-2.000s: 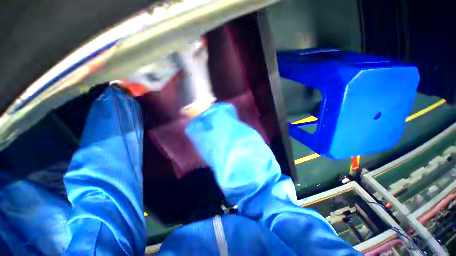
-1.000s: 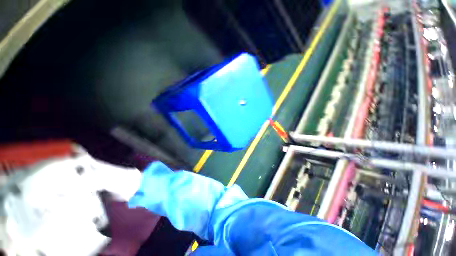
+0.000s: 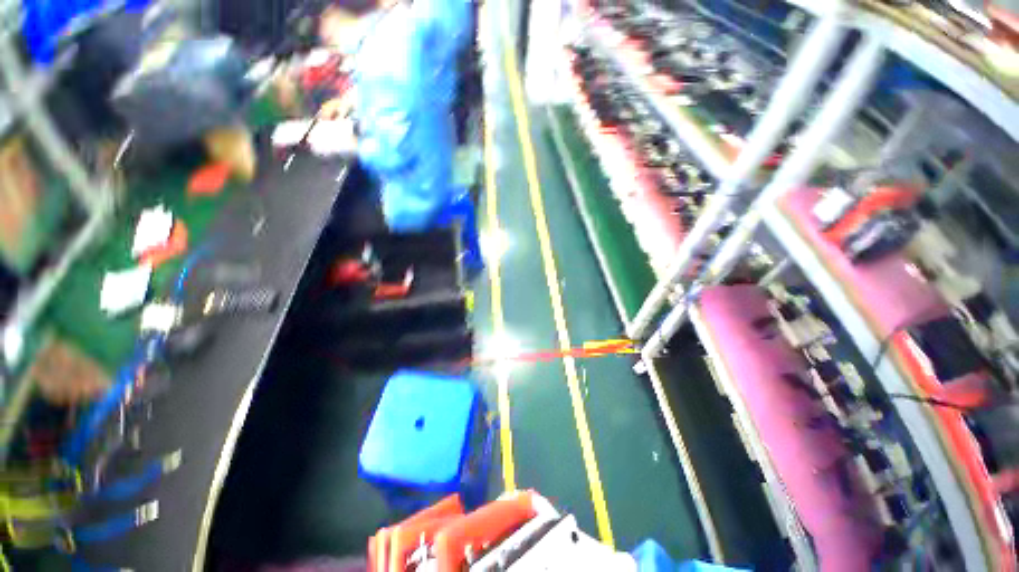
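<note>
A stack of orange-red pieces (image 3: pixel 486 534) and white-faced units (image 3: pixel 559 550) with small dark marks shows at the bottom centre, cut off by the picture's edge. It is tilted, with the orange-red pieces on the left. A bit of blue sleeve (image 3: pixel 665 558) shows just right of the stack. My right hand cannot be made out clearly from the white shapes beside the sleeve, so its hold is unclear. My left hand is out of the picture.
A blue stool (image 3: pixel 419 430) stands ahead beside a black-topped bench (image 3: pixel 240 335) with cables. Beyond it are a dark bin (image 3: pixel 408 318) and a person in blue (image 3: pixel 411 112). A yellow-lined aisle (image 3: pixel 553 335) runs ahead. Racks with pink shelves (image 3: pixel 771 413) line the right.
The view has swung up from the pink-lined bin to the aisle and racks. The white and orange-red stack has moved from the lower left to the bottom centre, and less sleeve shows.
</note>
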